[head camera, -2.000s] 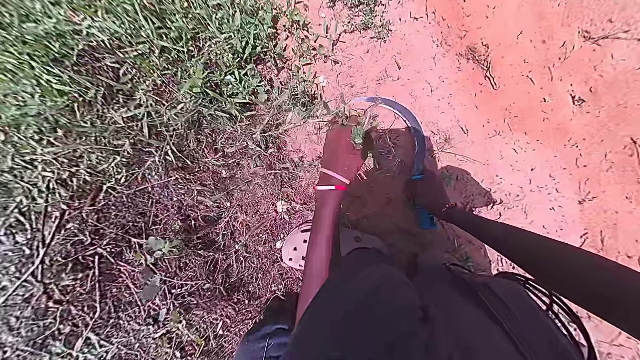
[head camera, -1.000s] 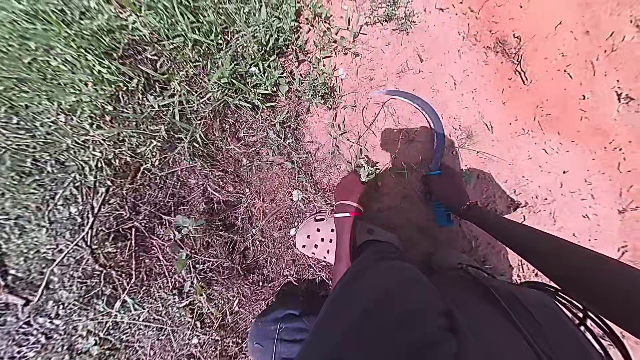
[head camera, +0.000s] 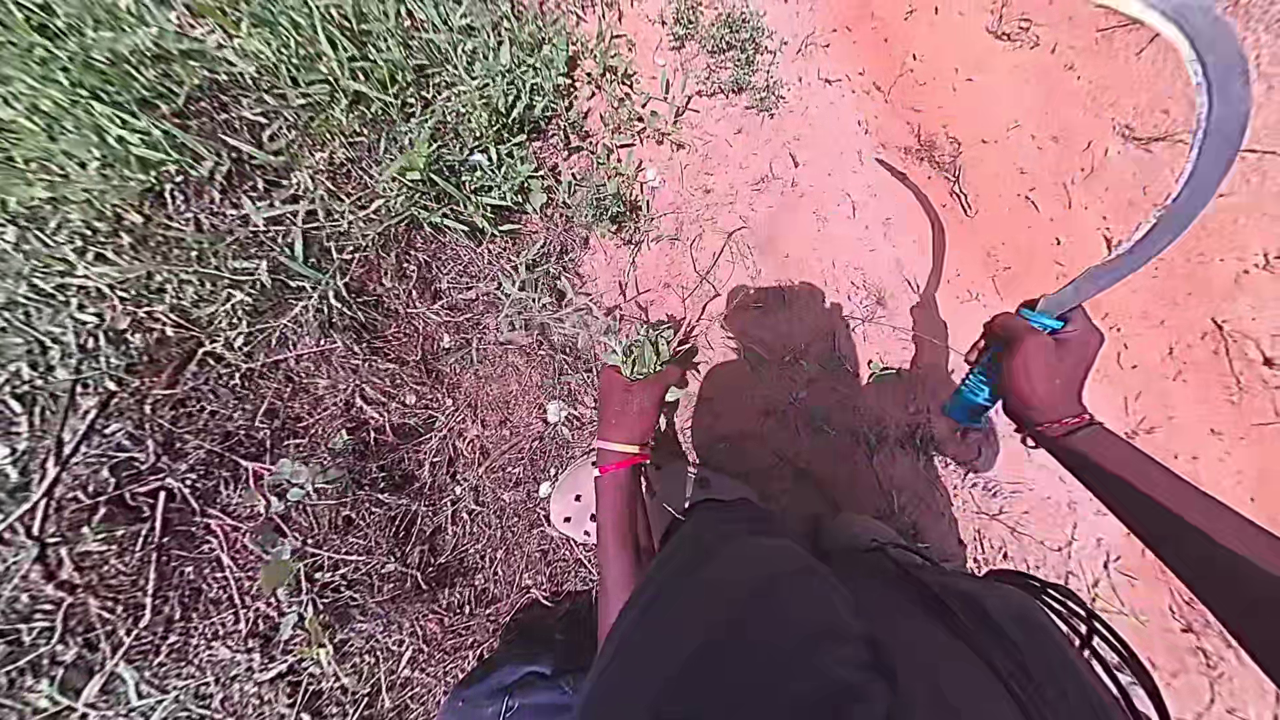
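My right hand (head camera: 1045,365) is closed around the blue-wrapped handle of a sickle (head camera: 1215,120), on the right side of the view. The curved metal blade rises from the fist toward the top right corner, and its tip reaches the top edge. Left of centre, my left hand (head camera: 635,400) grips a small bunch of green leafy weeds (head camera: 645,350), with leaves sticking out above the fist. That hand is just above a perforated beige clog (head camera: 575,500). The sickle's shadow falls on the ground between the hands.
Dry cut stalks (head camera: 400,480) cover the ground at left, with green grass (head camera: 300,90) beyond them. Reddish bare soil (head camera: 1010,190) spreads over the right side. A low green plant (head camera: 735,45) grows near the top. Dark cords (head camera: 1090,620) hang at my lower right.
My right hand has moved right, carrying the sickle away from my left hand; the blade was near the middle before. The left hand still holds greenery.
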